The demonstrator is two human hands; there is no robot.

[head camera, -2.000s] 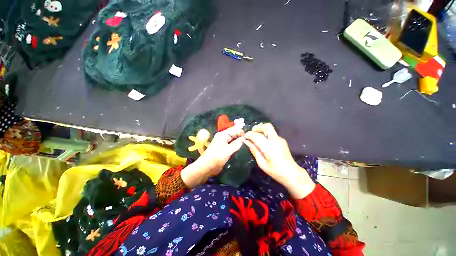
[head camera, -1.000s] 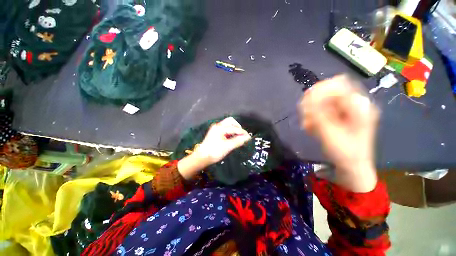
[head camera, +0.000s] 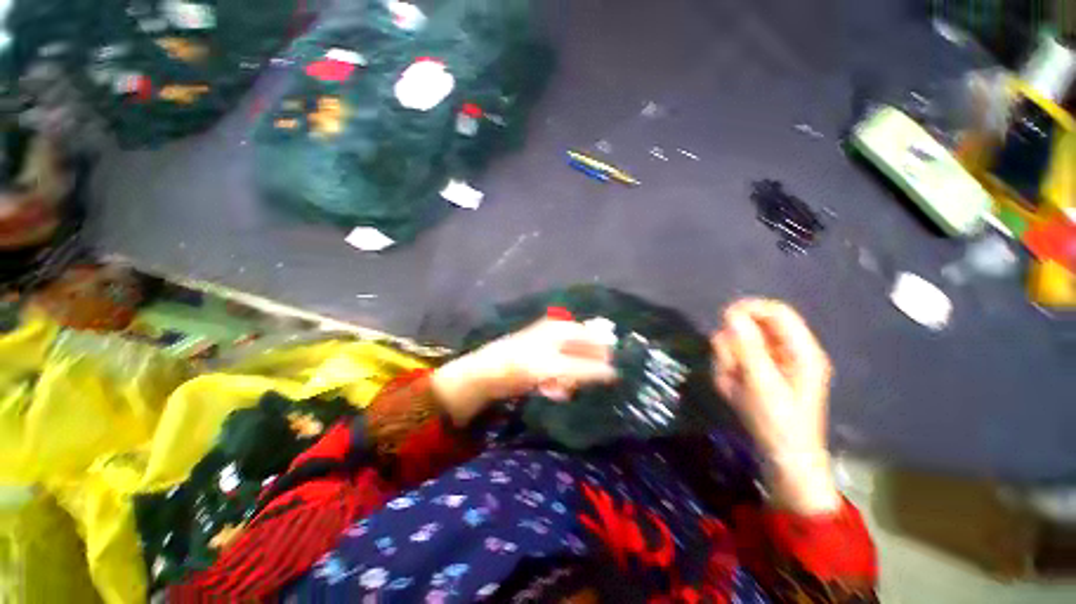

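Note:
A dark green plush wreath (head camera: 590, 419) lies at the table's front edge and over the lap, with blurred white lettering on its right part and a bit of red near the top. My left hand (head camera: 531, 360) is closed on the wreath's upper middle, its fingertips pinching the fabric. My right hand (head camera: 773, 366) is raised just right of the wreath, fingers curled together. The frame is blurred, and no needle or thread can be made out at its fingertips.
On the dark table (head camera: 661, 248) lie more green wreaths (head camera: 378, 153), a blue-and-yellow tool (head camera: 602, 168), black beads (head camera: 787, 215), a white piece (head camera: 920, 301), a pale green case (head camera: 920, 169) and a yellow stand (head camera: 1056, 277). A yellow bag (head camera: 100, 448) hangs at left.
My right hand has come down from its raised place over the table to beside the wreath. My left hand stays on the wreath. The whole view has shifted and blurred.

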